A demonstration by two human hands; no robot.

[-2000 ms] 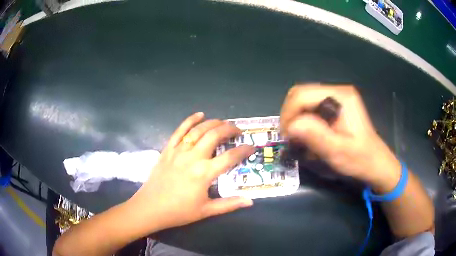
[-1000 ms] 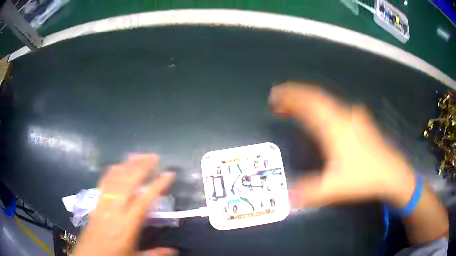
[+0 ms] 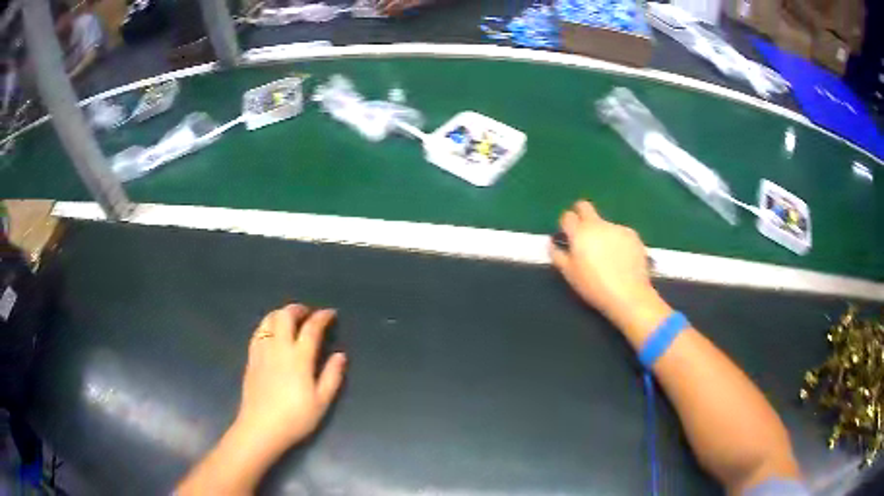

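My left hand (image 3: 291, 378) is over the dark mat (image 3: 436, 387), fingers apart and slightly curled, holding nothing. My right hand (image 3: 603, 260) is at the pale belt edge, closed around a short black tool (image 3: 560, 239); only small dark parts show beside the fist. A white socket housing (image 3: 475, 147) with parts inside lies on the green belt ahead, its cord running left into a clear plastic bag (image 3: 363, 111). Another white housing (image 3: 785, 217) lies on the belt to the right, with its bagged cord (image 3: 674, 160) up and left. Neither hand touches a housing.
The belt's pale edge (image 3: 388, 232) crosses ahead. More bagged units, including one housing (image 3: 273, 103), lie on the belt at left. A grey post (image 3: 78, 126) stands at left. A brass strip pile (image 3: 851, 387) is at right. Cartons (image 3: 606, 44) are beyond the belt.
The housing and bagged cord that lay on the mat are gone from it. The right hand has moved forward to the belt edge. The view has tilted up, showing more belt.
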